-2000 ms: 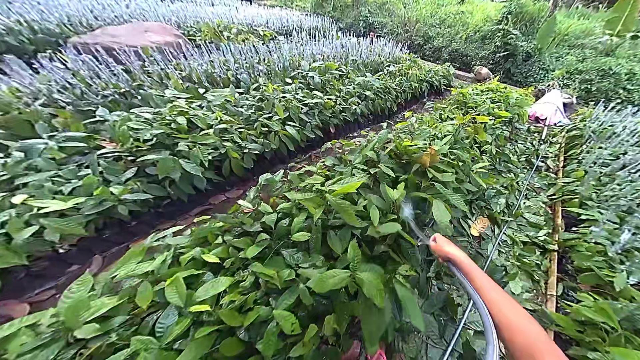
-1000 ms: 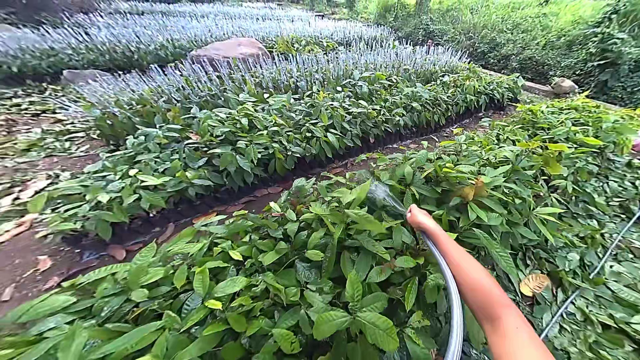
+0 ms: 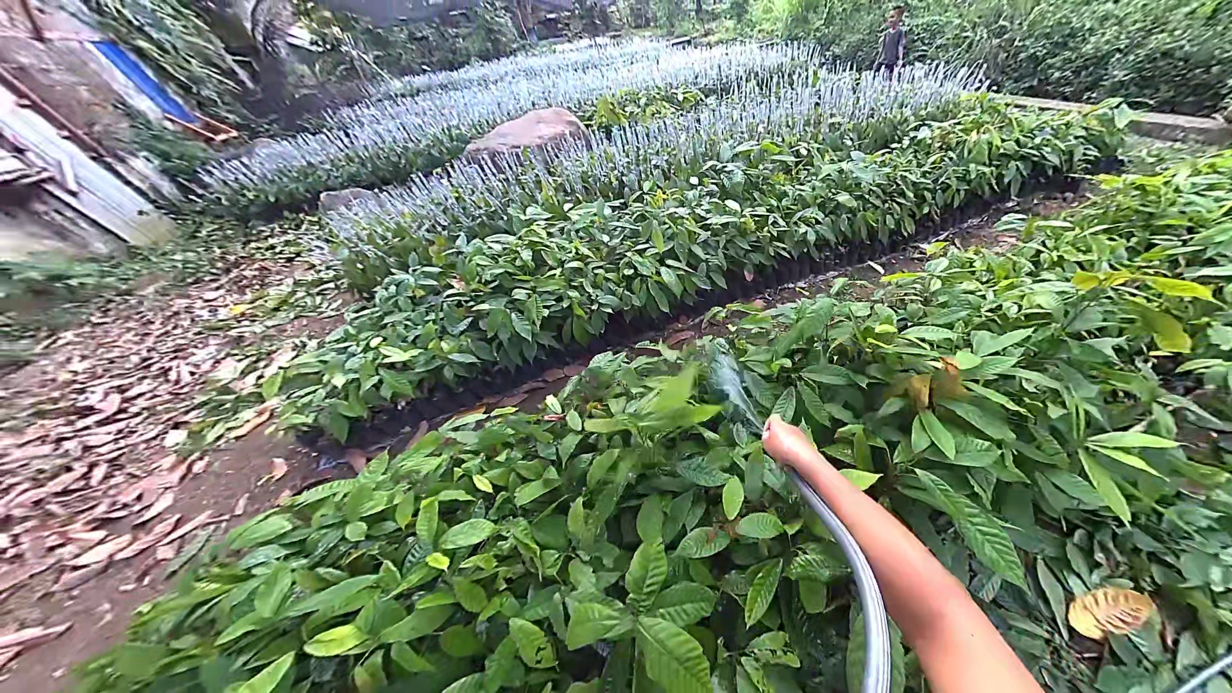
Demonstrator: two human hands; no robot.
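My right hand is closed around the end of a grey garden hose, which curves down beside my forearm to the bottom edge. A spray of water leaves the hose end toward the upper left and falls on the leafy seedlings of the near bed. The hand hangs just above those leaves. My left hand is outside the view.
Beyond a narrow soil path runs a second bed of potted seedlings. Behind it stand a large rock and rows of pale upright stems. Dry leaves cover the left ground. Another person stands far back.
The view has swung left, bringing in the leaf-strewn ground and the distant person. My right hand still grips the hose, and water still sprays from it.
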